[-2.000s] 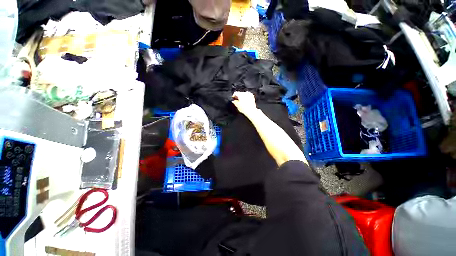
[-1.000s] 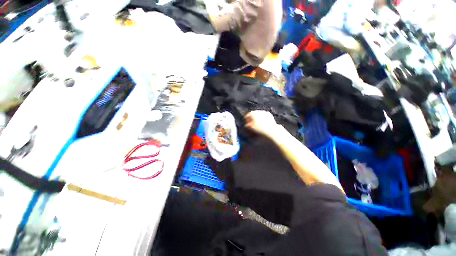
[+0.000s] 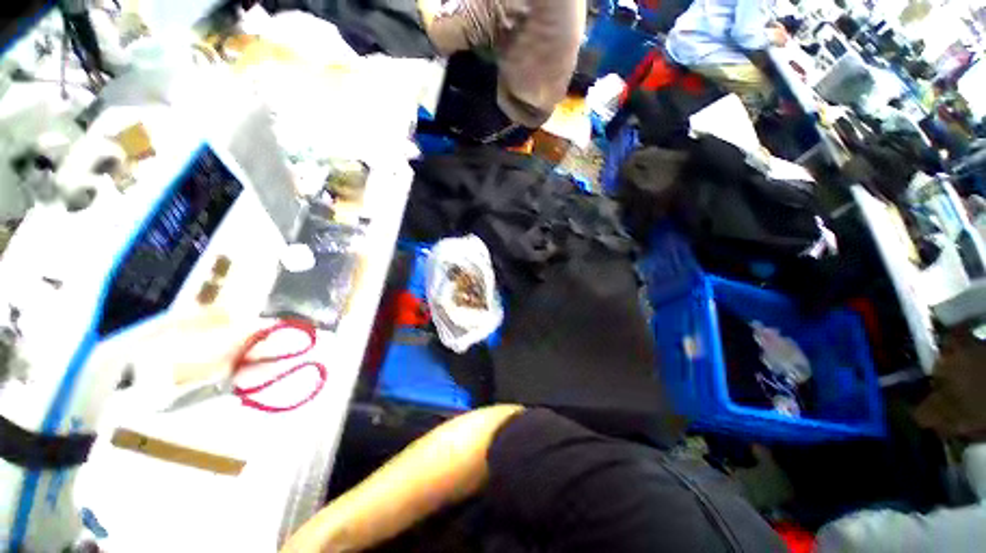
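Observation:
My right forearm crosses the bottom of the view towards the lower left, and its hand is cut off by the bottom edge. My left hand is not in view. Black fabric pieces (image 3: 508,211) lie in a rumpled pile in front of me, with a smoother black panel (image 3: 578,335) nearer to me. A clear plastic bag (image 3: 465,294) with brownish contents stands open at the left of the fabric. Red-handled scissors (image 3: 283,367) lie on the white table (image 3: 281,454), beside the sewing machine with its dark panel (image 3: 173,243).
A blue crate (image 3: 795,421) with whitish plastic inside stands at the right. A flat dark packet (image 3: 314,275) and a tan strip (image 3: 178,450) lie on the table. Blue lattice plastic (image 3: 422,373) shows beside the table edge. Other people are at the top, one in a pinkish-brown top (image 3: 541,54).
My right hand has left the black fabric pile, and the arm has swung down and left towards the table's near edge. The view has turned left, showing more of the machine.

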